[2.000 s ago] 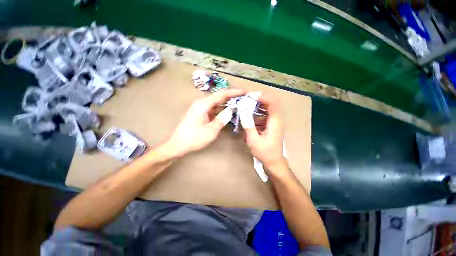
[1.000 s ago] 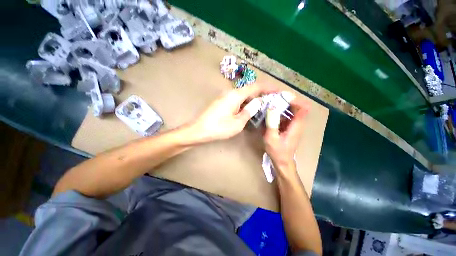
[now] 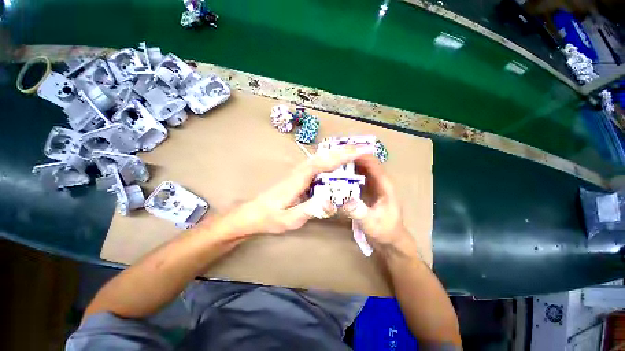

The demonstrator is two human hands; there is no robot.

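My left hand (image 3: 291,199) and my right hand (image 3: 377,209) hold a white housing (image 3: 339,189) between them over the tan board. My thumbs, with white covers on their tips, press at its near end. A bit of green circuit board (image 3: 382,151) shows beyond my right fingers. Fine detail inside the housing is too small to tell. A circuit board assembly (image 3: 306,128) with a white part lies on the board beyond my hands. A white limp strip (image 3: 362,239) lies partly under my right hand. A single housing (image 3: 177,205) lies left of my left forearm.
Many grey-white housings (image 3: 139,125) are piled at the left, with a yellowish ring (image 3: 33,75) beyond. The tan work board (image 3: 274,264) lies on a dark green bench. A green conveyor belt (image 3: 329,58) carries a small assembly (image 3: 199,15). A clear packet (image 3: 603,212) lies far right.
The held unit has turned and sits lower between my hands, with both thumbs now at its near end. A small assembly has appeared on the belt. The camera view has shifted and turned.
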